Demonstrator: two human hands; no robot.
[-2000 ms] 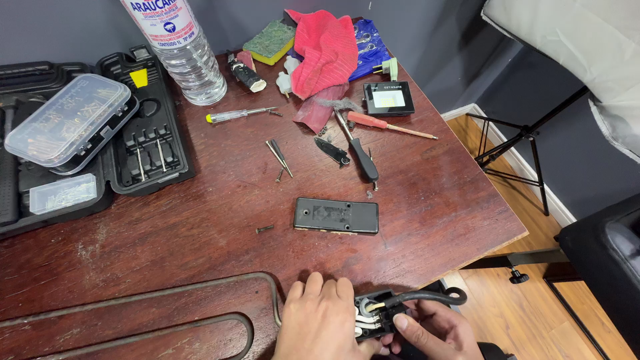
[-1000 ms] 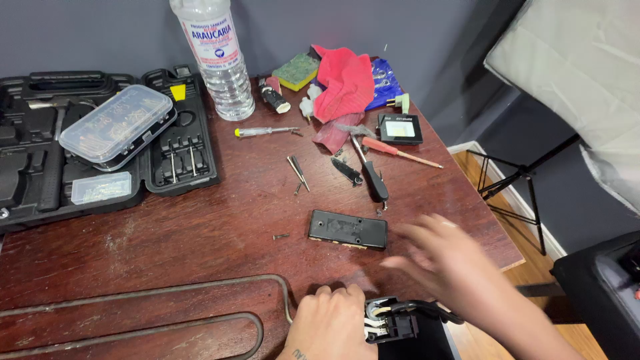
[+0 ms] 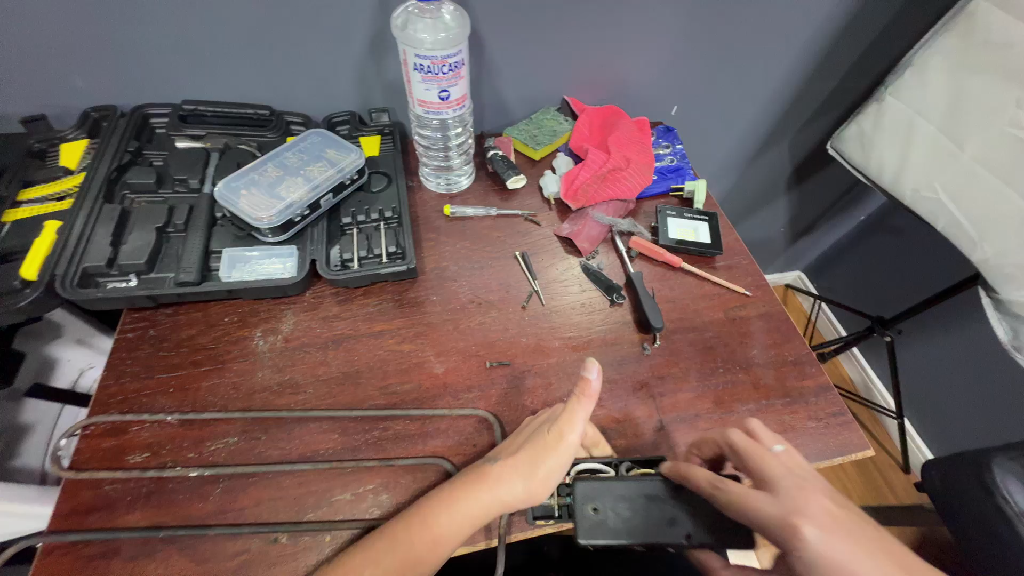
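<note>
A black plastic housing (image 3: 552, 502) with white and yellowish wires inside lies at the table's front edge. A black rectangular cover (image 3: 656, 512) partly overlaps it, and my right hand (image 3: 760, 488) grips the cover's right end. My left hand (image 3: 544, 456) rests against the housing's far left side, thumb raised; its fingers are partly hidden. From the housing's left side, a bent metal heating element (image 3: 280, 470) stretches across the left of the table. A screw (image 3: 498, 364) lies beyond my hands.
An open tool case (image 3: 188, 296) stands at the back left, with a clear organizer box (image 3: 292, 180) on it. Further back are a plastic bottle (image 3: 444, 104), red cloth (image 3: 608, 152) and small LED floodlight (image 3: 688, 230). Screwdrivers (image 3: 644, 300) and a folding knife (image 3: 602, 282) lie nearer; a tripod stand (image 3: 880, 328) is at right.
The black cover lay on the table beyond my hands; now my right hand holds it over the wired housing. My left thumb has lifted.
</note>
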